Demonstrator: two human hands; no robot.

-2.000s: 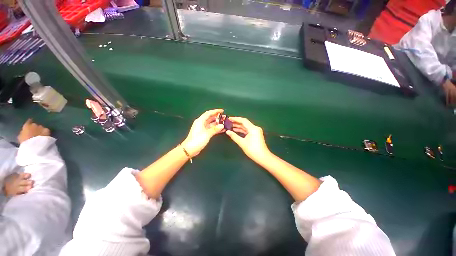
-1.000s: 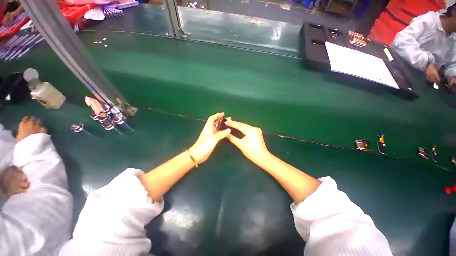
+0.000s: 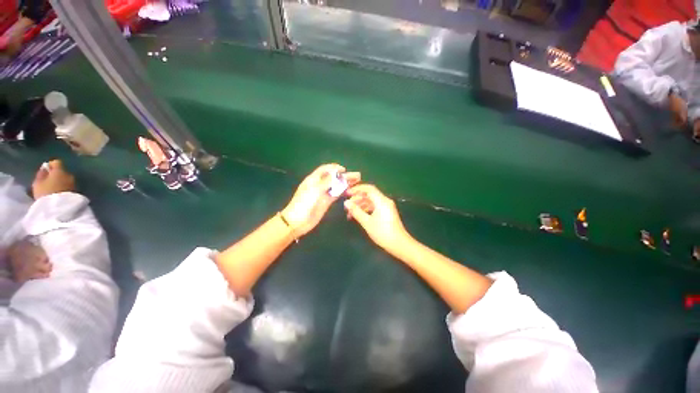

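My left hand holds a small electronic module between its fingertips; a pale, shiny face of it shows. My right hand is just to the right, thumb and fingers bent close together near the module. I cannot tell if its fingertips touch the module or hold a small part. A thin cord is around my left wrist. Both hands are above the green belt, near its dark seam.
Right along the seam lie a module and a flex-cable part, with more beyond. Metal housings cluster by the left post. A bottle and a neighbour's arm are left. A black tray is at back right.
The module has turned from a dark face to a pale one. My right fingertips have drawn slightly away from it. The parts along the seam at right have shifted left since the first frame.
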